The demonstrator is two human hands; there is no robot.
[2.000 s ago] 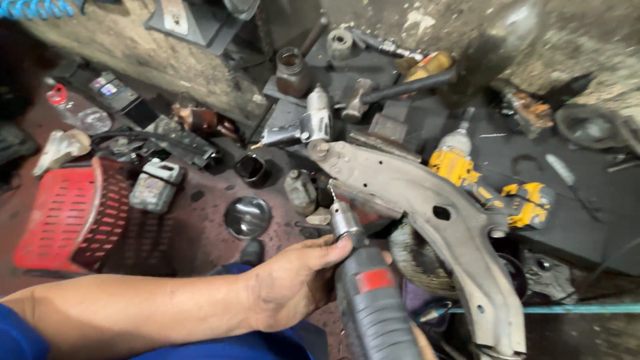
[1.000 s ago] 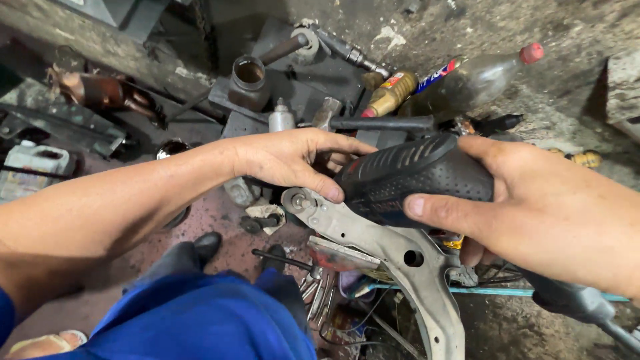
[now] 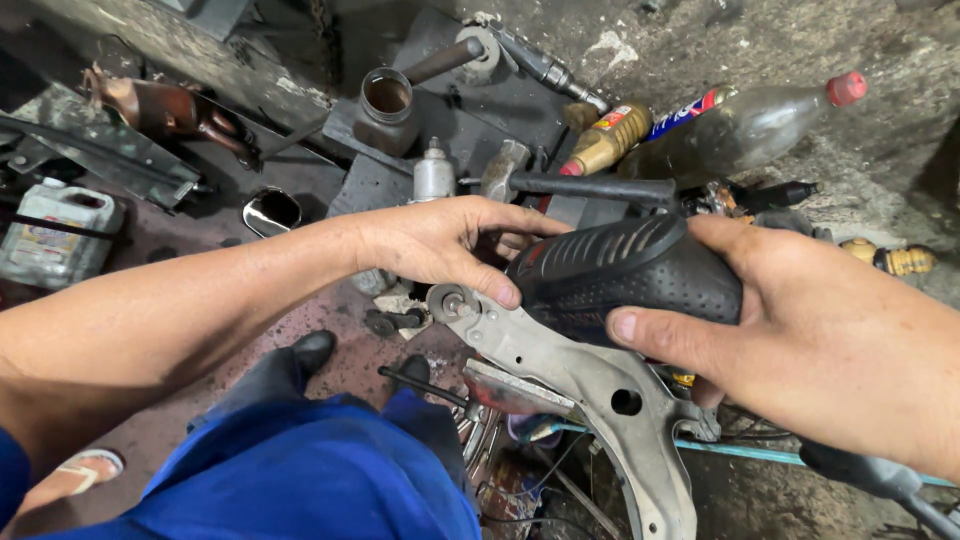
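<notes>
My right hand (image 3: 810, 330) grips the rear body of a black corded power drill (image 3: 622, 277), which lies across a grey metal control arm (image 3: 562, 330). At the drill's front end is my left hand (image 3: 457, 240), its thumb and fingers around the front part; the chuck and bit are hidden. The control arm rests on a red bench vise (image 3: 514, 390), whose handle sticks out to the left, and a bushing (image 3: 452, 303) shows at its upper left end. Just behind the drill lies a hammer (image 3: 592, 186).
Behind the hands, the bench (image 3: 480, 112) bears a jar of brown liquid (image 3: 386, 109), an air ratchet (image 3: 536, 64) and plastic bottles (image 3: 742, 127). A jerrycan (image 3: 60, 232) stands on the floor at left. Another person's sandalled foot (image 3: 90, 469) shows at lower left.
The drill, upright in front of the control arm two seconds ago, now lies over it, with my right hand on its rear. The view has shifted. Little differs from one second ago.
</notes>
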